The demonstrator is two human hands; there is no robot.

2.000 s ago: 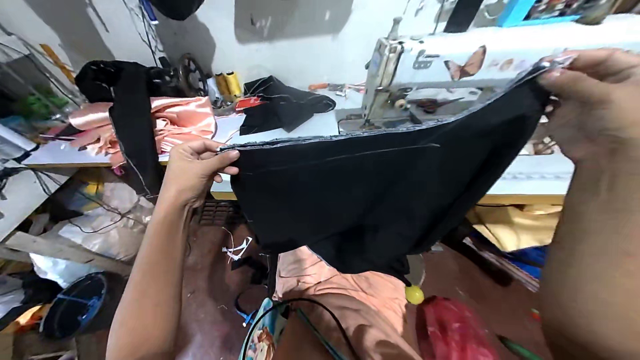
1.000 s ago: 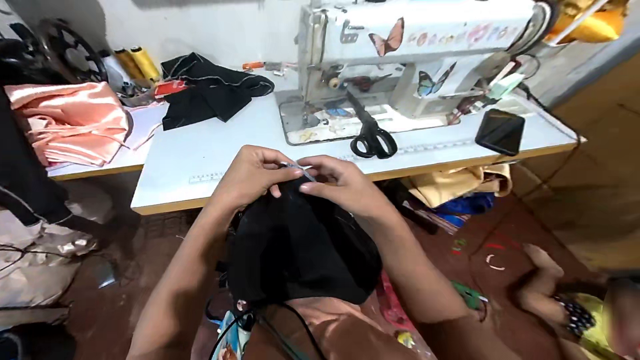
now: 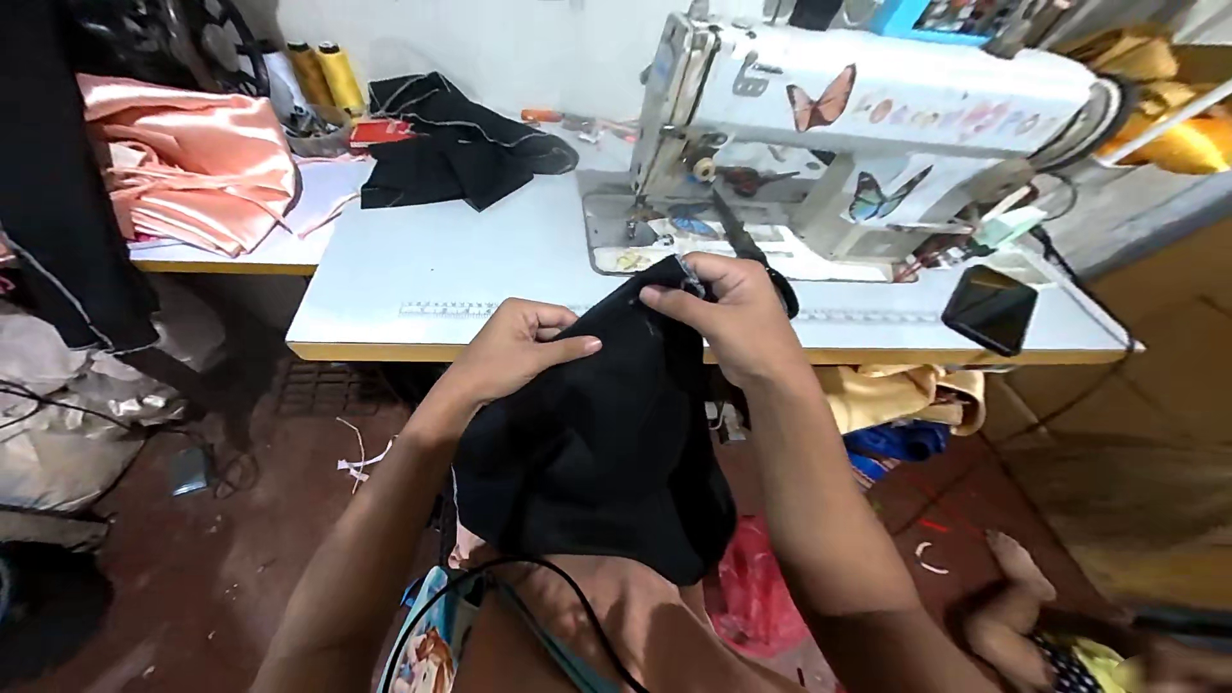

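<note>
A piece of black fabric (image 3: 597, 452) hangs from both hands over my lap. My left hand (image 3: 529, 346) pinches its upper fold between thumb and fingers. At the fabric's top corner, my right hand (image 3: 722, 303) grips the edge, where pale overlock stitching shows. Behind the hands stands a white sewing machine (image 3: 866, 106) with butterfly decorations. Black-handled scissors (image 3: 736, 226) lie across its bed, their handles partly hidden behind my right hand. A folded black cloth piece (image 3: 443, 144) with pale-stitched edges rests on the table at the machine's left.
The white table (image 3: 385, 279) bears a printed ruler strip and a black phone-like object (image 3: 991, 310). Peach satin (image 3: 192, 164) and yellow thread spools (image 3: 339, 77) are at left. A red plastic bag (image 3: 756, 587) lies below. Another person's leg (image 3: 1011, 597) shows at lower right.
Two seconds ago the black fabric was stretched wide between my hands. One second ago both hands were together at its top edge; now they are apart, the right one higher. The view has shifted.
</note>
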